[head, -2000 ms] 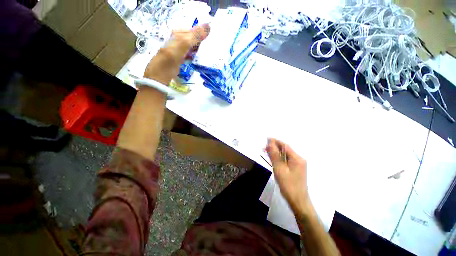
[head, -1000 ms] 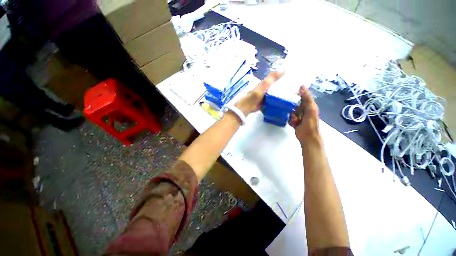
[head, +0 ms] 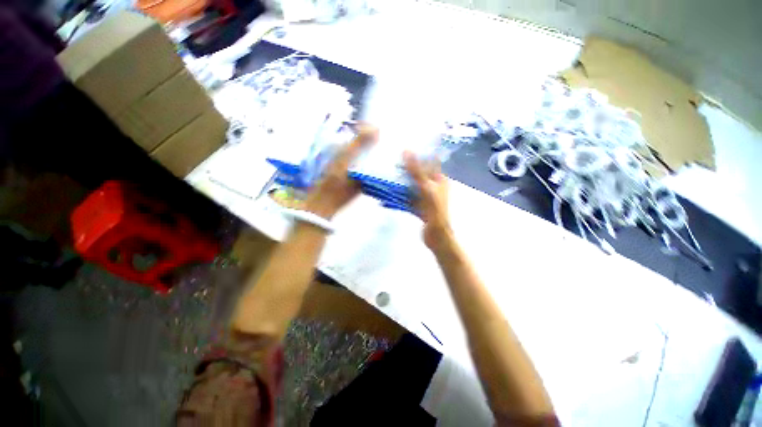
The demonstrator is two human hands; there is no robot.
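A small stack of blue-and-white retail boxes [head: 384, 190] is held upright between my two hands over the white tabletop, blue ends facing me; its upper part is washed out by glare. My left hand [head: 338, 179] is on its left side and my right hand [head: 428, 193] on its right side. Both hands are blurred. More blue-edged boxes [head: 288, 171] lie just left of my left hand, partly hidden by it. A yellow item [head: 286, 197] lies beside them.
Tangled white cables [head: 597, 158] lie on the dark strip at the back right. Brown cartons [head: 146, 104] stand at the table's left end. A red stool [head: 134, 233] is on the floor at left. A black smartphone [head: 723, 382] lies at the right. A brown cardboard piece [head: 643, 96] is at the back.
From apart two seconds ago, my hands came together on the stack. Since one second ago, the view has turned, and hands and stack appear further left, close to the left pile.
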